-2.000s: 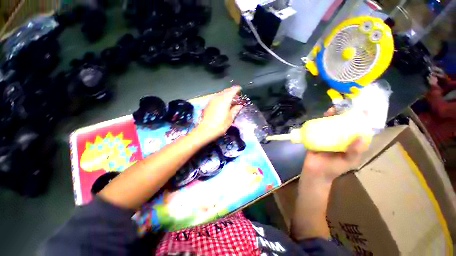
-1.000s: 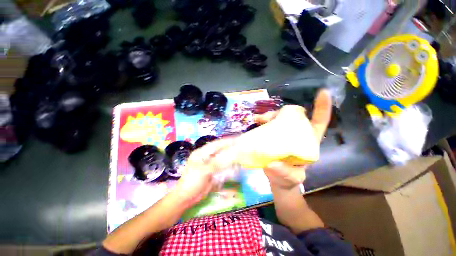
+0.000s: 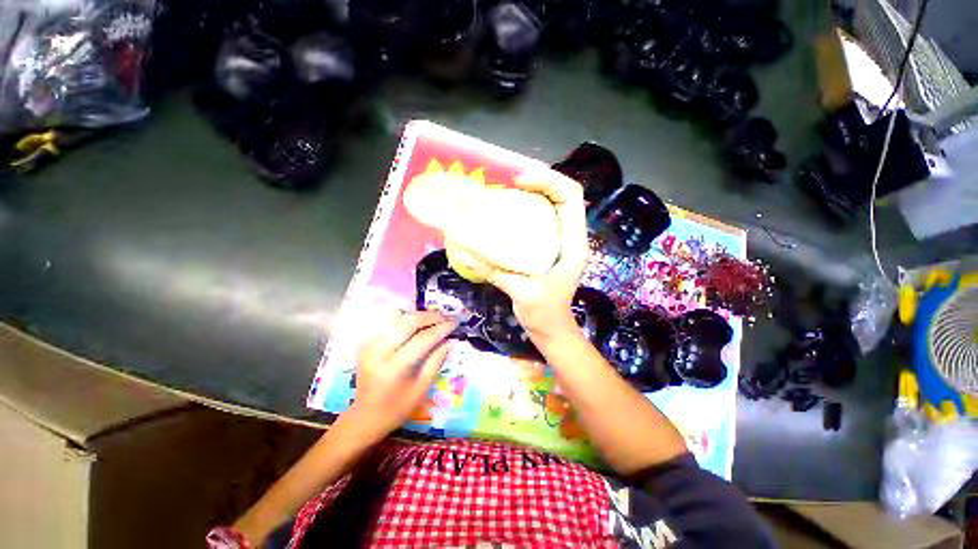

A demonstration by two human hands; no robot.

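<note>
My right hand [image 3: 556, 252] grips the pale yellow squeeze bottle [image 3: 499, 231] above the left part of the cartoon-printed mat [image 3: 365, 322]. The bottle's nozzle cannot be made out. My left hand [image 3: 399, 362] is at the near side of the leftmost glossy black housing [image 3: 434, 281], fingertips close together at its rim; whether they pinch the rim or a small part is unclear. More housings [image 3: 702, 349] stand in a row to the right, partly behind my right wrist. Two housings [image 3: 635, 218] stand farther back. Thin red and dark wired parts [image 3: 735, 284] lie at the mat's right.
Small black fittings [image 3: 804, 365] lie right of the mat. The yellow-and-blue fan [image 3: 954, 343] and a crumpled clear bag [image 3: 928, 461] are at the right edge. Heaps of black housings [image 3: 290, 97] lie beyond the mat. A filled plastic bag [image 3: 75, 64] is far left. A brown carton [image 3: 139, 472] is below left.
The view has swung left, so the mat and fan appear farther right. The bottle in my right hand is now over the row's left end. My left hand is at the leftmost housing.
</note>
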